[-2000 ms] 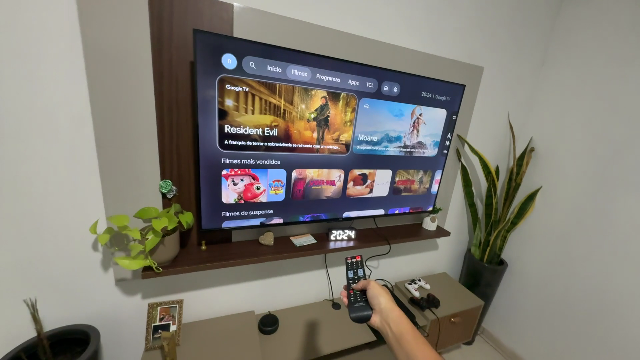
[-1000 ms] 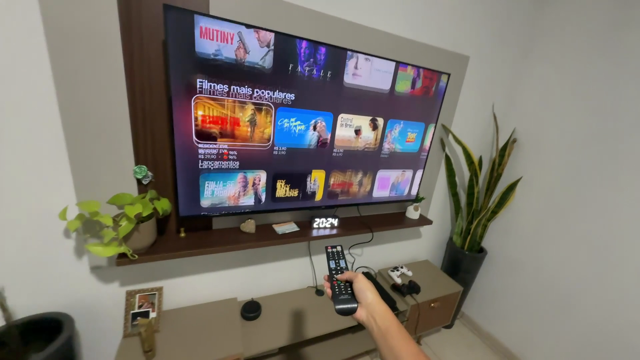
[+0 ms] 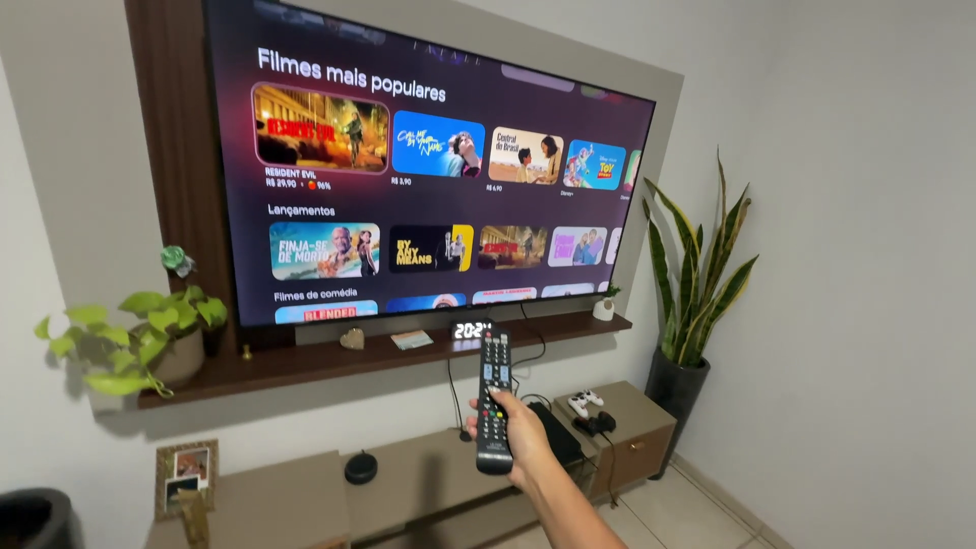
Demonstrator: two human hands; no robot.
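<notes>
My right hand (image 3: 522,435) reaches up from the bottom and is closed around a black remote control (image 3: 496,446), its thumb resting on the middle buttons. The remote is held upright, its top end overlapping a lit digital clock (image 3: 467,331). Beyond it, a large wall-mounted television (image 3: 442,194) displays rows of film tiles, with a bright outline around the leftmost tile of the upper full row. My left hand is not in view.
A dark wooden shelf (image 3: 305,362) under the television bears a potted pothos (image 3: 179,358) and small ornaments. Lower down, a cabinet (image 3: 267,496) holds a round black speaker (image 3: 361,467), a picture frame (image 3: 187,473) and game controllers (image 3: 593,423). A snake plant (image 3: 690,305) stands at right.
The television's rows have scrolled; the upper banner and category menu shown two seconds ago are gone, and the outline is on a tile under another heading. My right hand still grips the remote.
</notes>
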